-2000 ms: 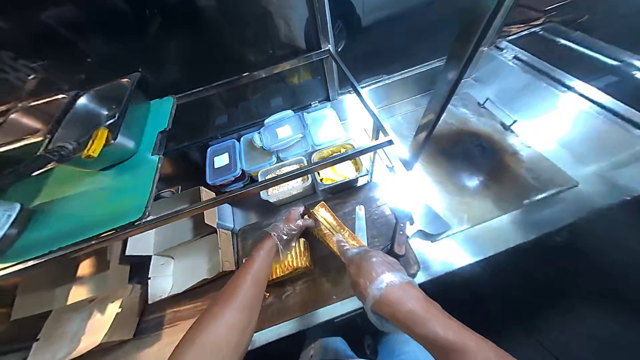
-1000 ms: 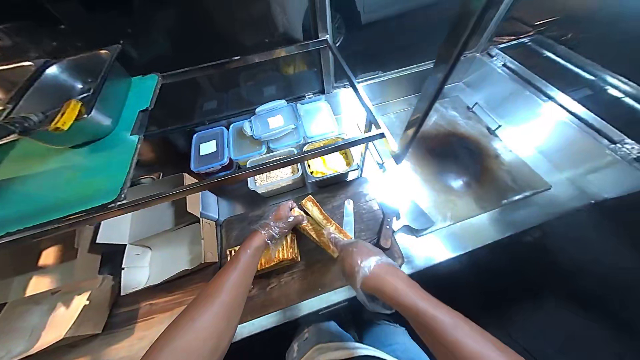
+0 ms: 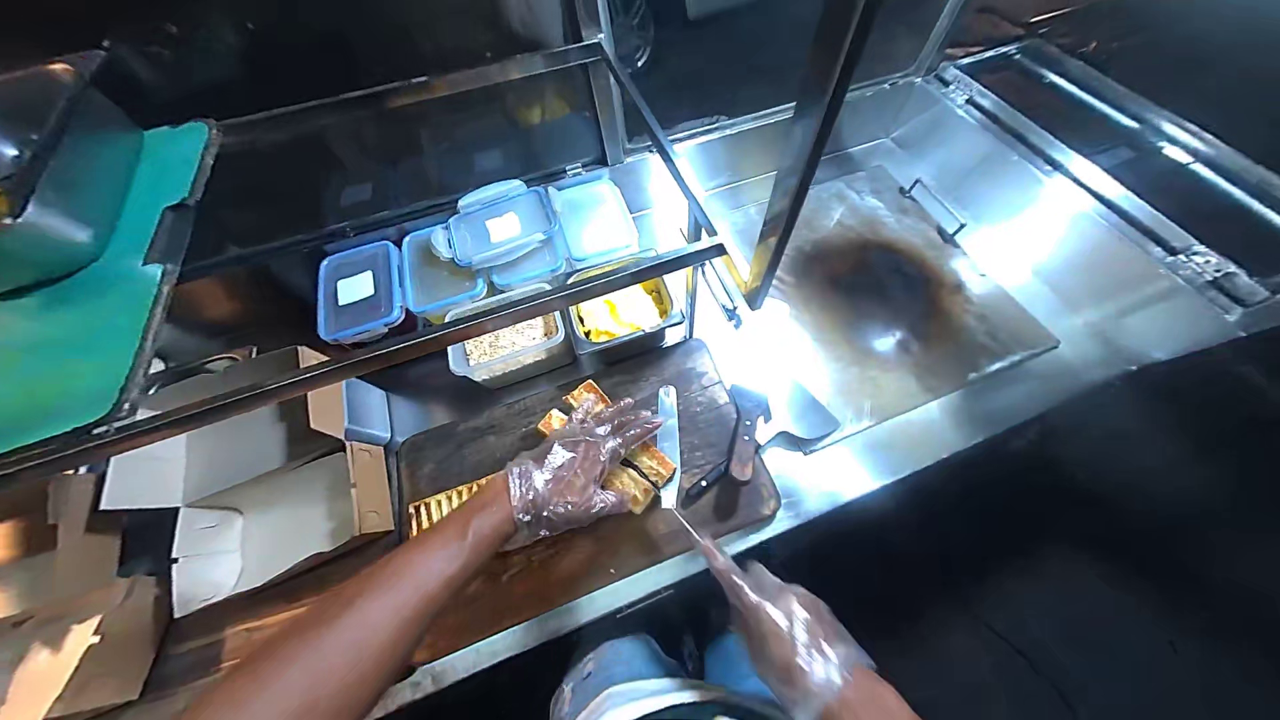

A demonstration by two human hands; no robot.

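My left hand (image 3: 575, 475), in a clear plastic glove, rests over pieces of browned, toasted bread (image 3: 650, 463) on a dark wooden cutting board (image 3: 600, 545), its fingers across the top and its thumb at the near side. More ridged toasted bread (image 3: 445, 505) lies at the left, partly under my forearm. My right hand (image 3: 790, 635), also gloved, is in front of the board's near edge. A thin pale strip runs from its fingertips to a metal spatula blade (image 3: 668, 430); whether it grips this is unclear. A black-handled knife (image 3: 708, 482) and a wood-handled scraper (image 3: 745, 435) lie to the right.
Behind the board stand a tub of chopped crumbs (image 3: 510, 340), a tub of yellow spread (image 3: 625, 310) and lidded containers (image 3: 360, 290) under a metal frame bar (image 3: 450, 340). Open cardboard boxes (image 3: 265, 520) are at left. A stained steel griddle (image 3: 880, 290) lies at right.
My right hand has left the bread and moved down toward me, past the board's near edge. My left hand has moved from the bread's far end to lie over the pieces.
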